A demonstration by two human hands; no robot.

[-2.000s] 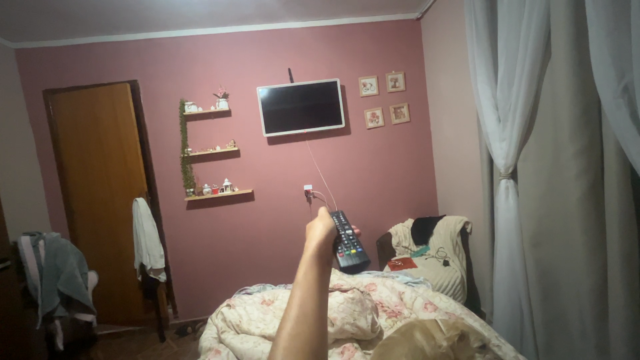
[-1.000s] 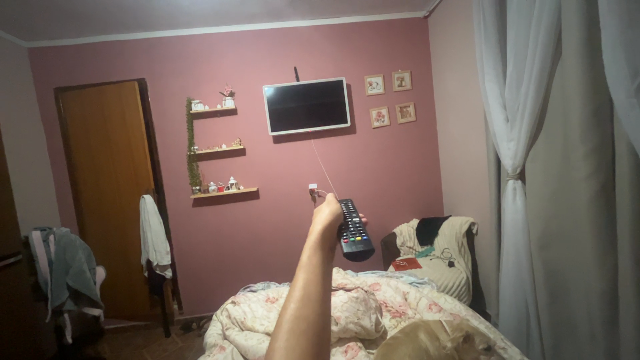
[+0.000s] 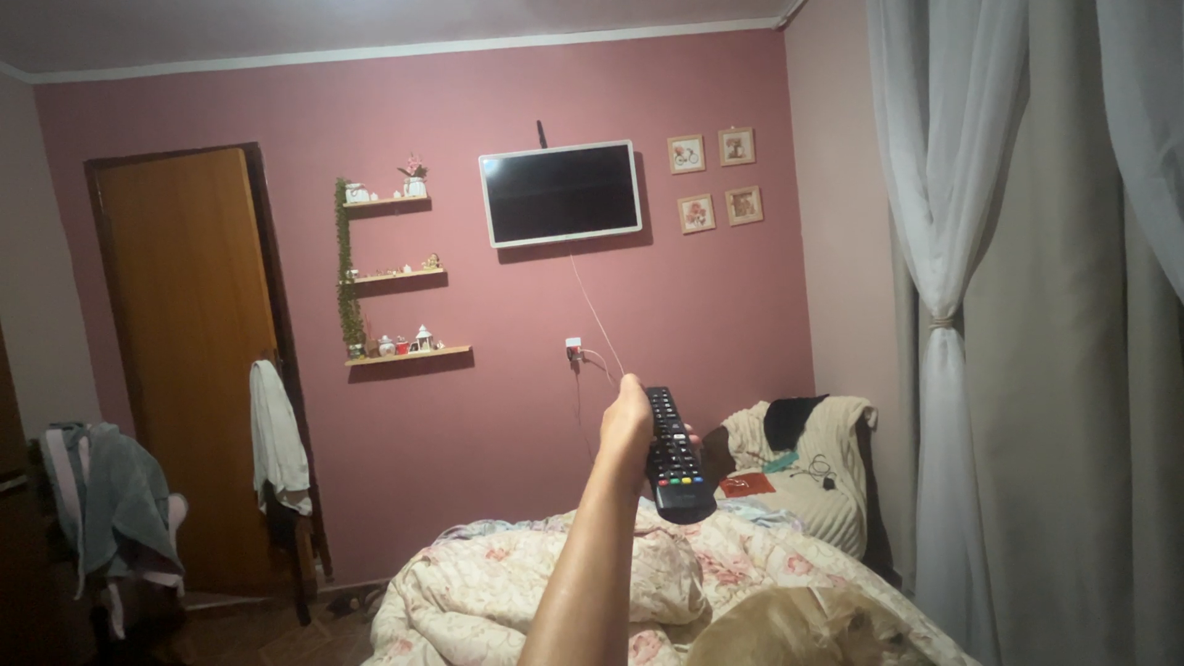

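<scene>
My left hand [image 3: 635, 421] is stretched out in front of me at the centre, wrapped around a black remote control [image 3: 677, 458]. The hand lies along the remote's left side, and fingertips show at its right edge. The remote's keypad faces me, with a row of coloured buttons near its lower end. Above it, a television [image 3: 561, 194] with a pale frame hangs on the pink wall, its screen dark. My right hand is not in view.
A bed with a floral cover [image 3: 490, 592] lies below my arm, a tan furry shape [image 3: 805, 629] on it. Behind stands a draped armchair [image 3: 842, 518]. Shelves [image 3: 407, 355], a wooden door [image 3: 185, 370] and a chair with clothes [image 3: 116, 518] are left, curtains [image 3: 943, 370] right.
</scene>
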